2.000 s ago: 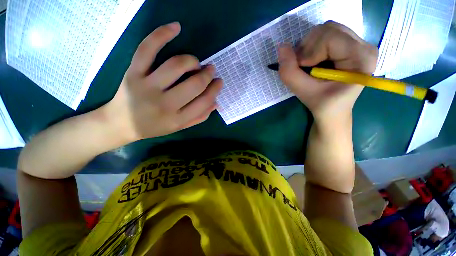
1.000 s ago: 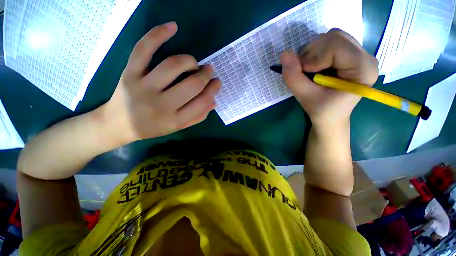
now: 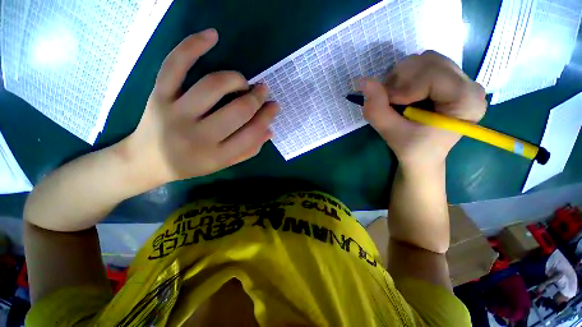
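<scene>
A white printed sheet (image 3: 313, 96) with a fine grid of cells lies slanted on the dark green worktop. My left hand (image 3: 207, 121) is bare and rests at the sheet's left end, fingertips on or beside its edge, with the index finger raised apart. My right hand (image 3: 424, 105) is bare and holds a yellow marker pen (image 3: 472, 130) with a black tip section and black rear end. The pen's tip points left over the middle of the sheet. My right hand hides part of the sheet; whether the tip touches the paper I cannot tell.
The left sheet pile (image 3: 70, 57) lies at upper left, the right sheet pile (image 3: 533, 48) at upper right. A loose sheet (image 3: 555, 144) lies at far right, another white piece (image 3: 9, 169) at far left. Beyond the table edge are a cardboard box (image 3: 469, 246), red items and people.
My right hand and the pen have moved slightly down the picture over the sheet. My left hand has shifted slightly left. The sheet stays almost in place.
</scene>
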